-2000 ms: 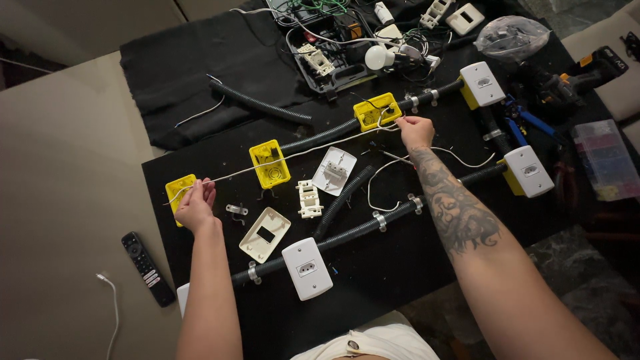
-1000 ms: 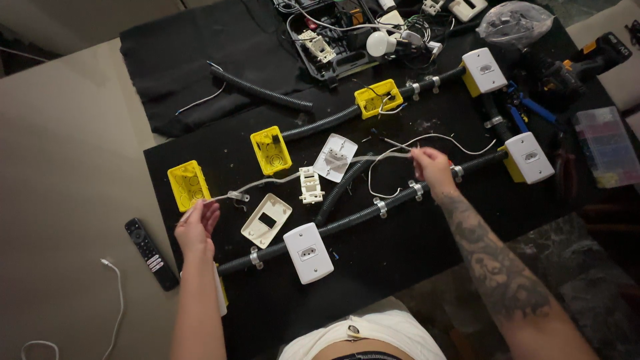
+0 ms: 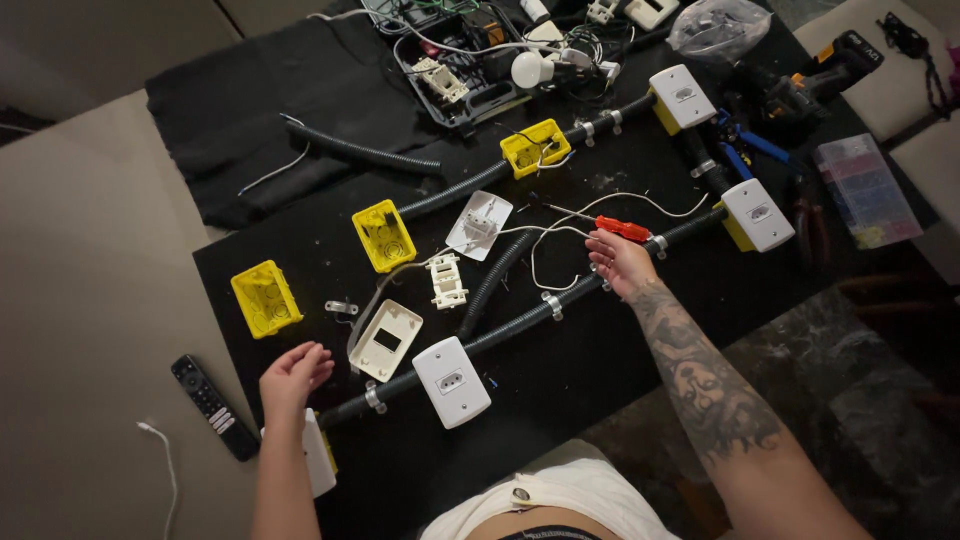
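Note:
My right hand (image 3: pixel 616 261) holds one end of a white wire (image 3: pixel 517 229) between its fingertips, just below a red-handled screwdriver (image 3: pixel 622 228). The wire runs left past a switch frame (image 3: pixel 448 281) and a white cover plate with an outlet module (image 3: pixel 480 225) toward a cream cover frame (image 3: pixel 386 340). My left hand (image 3: pixel 295 377), fingers bent together, is below the left yellow electrical box (image 3: pixel 266 299); nothing is clearly visible in its grip. A second yellow box (image 3: pixel 384 235) and a third (image 3: pixel 535 148) are joined by black corrugated conduit (image 3: pixel 454 191).
White outlet plates (image 3: pixel 451 382) sit along clamped conduit. A toolbox (image 3: pixel 465 97) with cables and a bulb (image 3: pixel 531 70) lies at the back. At right are a cordless drill (image 3: pixel 814 82), blue-handled pliers (image 3: pixel 750 142) and a clear organizer (image 3: pixel 870 191); a remote (image 3: pixel 214 407) lies left.
The wire was stretched straight above the yellow boxes; it now sags lower, across the loose parts. My left hand has come down from the left yellow box and released the wire's left part.

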